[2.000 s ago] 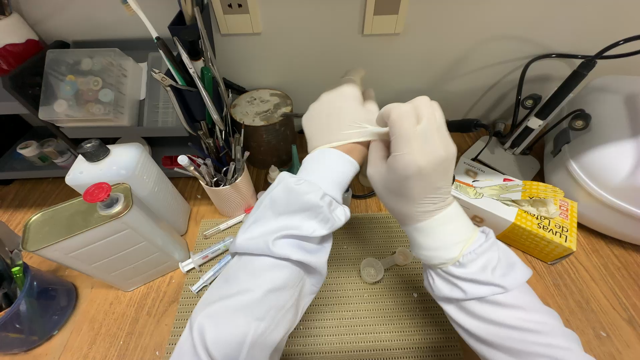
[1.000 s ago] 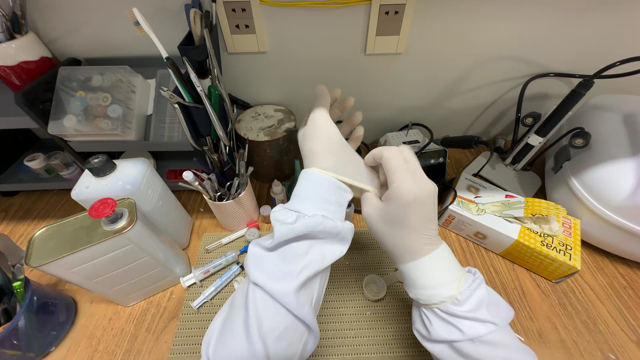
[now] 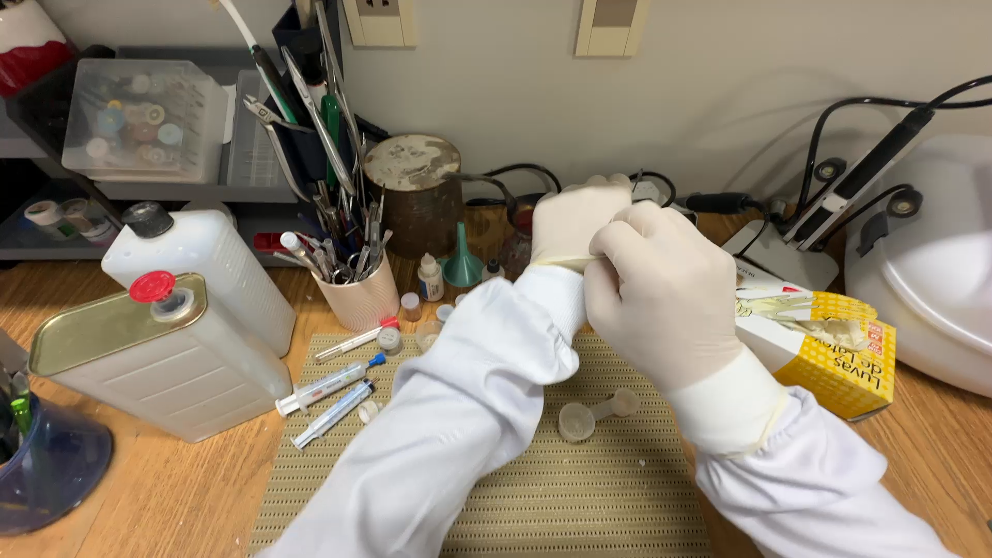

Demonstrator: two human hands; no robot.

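My left hand (image 3: 577,221), in a pale latex glove, is held palm down above the mat, with its fingers bent and partly hidden. My right hand (image 3: 670,287), gloved too, pinches the rolled cuff of the left glove (image 3: 564,262) at the wrist, over the white knitted sleeve cuff (image 3: 554,294). Below the hands a clear double-ended measuring scoop (image 3: 577,422) lies on the woven beige mat (image 3: 589,496). To the left lie two syringes (image 3: 329,387) and a capped tube (image 3: 353,345). The yellow and white latex glove box (image 3: 841,368) stands right of my right hand.
A metal-topped can (image 3: 155,356) and a white jug (image 3: 201,263) stand at left. Behind the mat are a tool cup (image 3: 360,298), a small green funnel (image 3: 463,267), a dropper bottle (image 3: 430,277) and a rusty tin (image 3: 415,201). A rounded white appliance (image 3: 930,256) fills the right edge.
My left hand has turned from raised, spread fingers to palm down with bent fingers. My right hand stays at the left glove's cuff. The scoop, partly hidden a second ago, shows fully.
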